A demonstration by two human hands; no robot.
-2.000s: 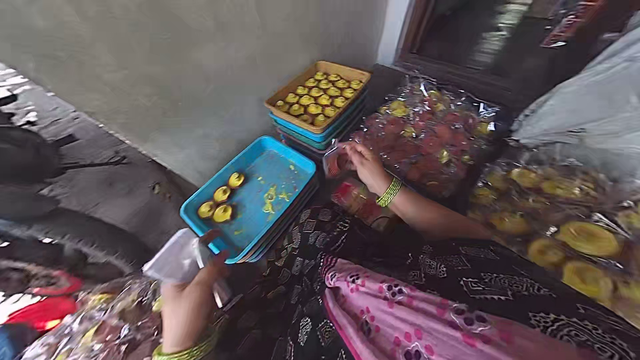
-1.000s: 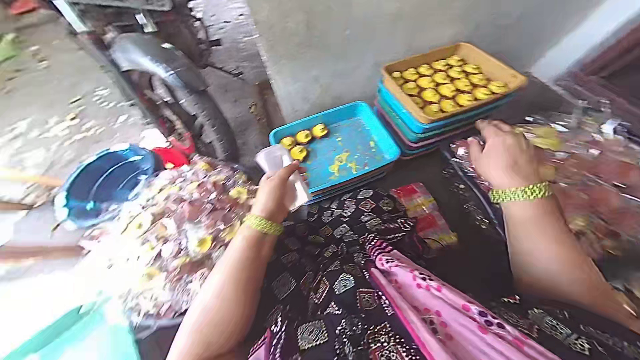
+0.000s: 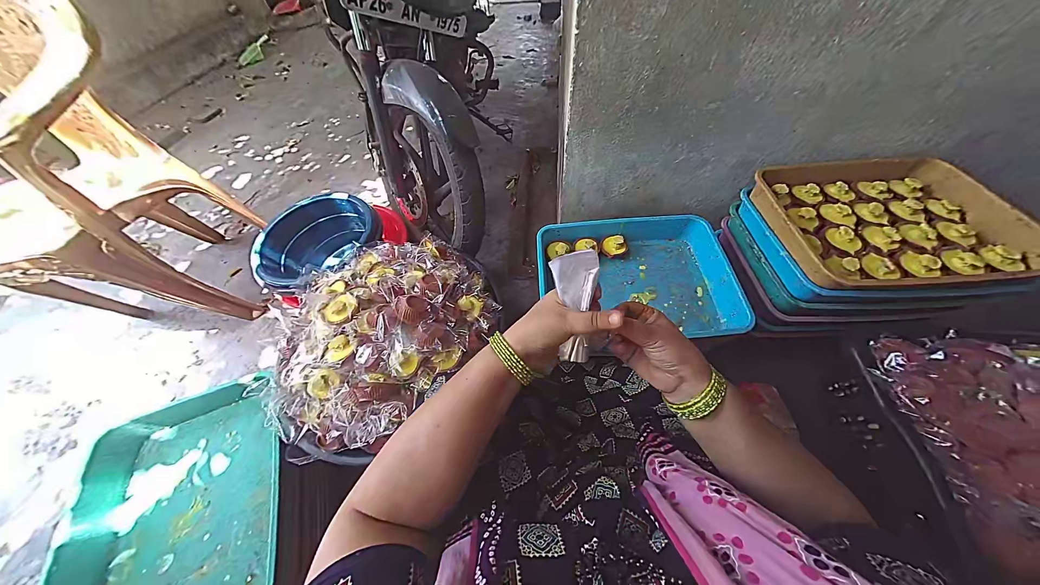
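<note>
My left hand [image 3: 556, 329] is closed on a stack of clear plastic bags [image 3: 575, 296], held upright over the front edge of a blue tray [image 3: 691, 276]. Fingers of my right hand [image 3: 660, 345] meet the left thumb at the bags' side; whether they pinch a bag cannot be seen. Several yellow-topped small clay cups [image 3: 613, 245] sit in the tray's back left corner, with yellow smears on its floor. At the right, a tan tray [image 3: 894, 280] full of such yellow-topped pieces rests on stacked trays. Left of my hands is a heap of wrapped pieces [image 3: 390, 325].
A green tray [image 3: 264, 487] lies at lower left. Behind the heap stand a blue basin [image 3: 313, 236], a red container [image 3: 392, 223] and a motorcycle [image 3: 439, 122]. Plastic chairs [image 3: 122, 154] are at the left, a wall [image 3: 780, 89] behind the trays, and a plastic-covered reddish-brown pile [image 3: 967, 422] at the right.
My right hand has come from the right, near the stacked trays, to meet my left hand at the bags. The view has swung left.
</note>
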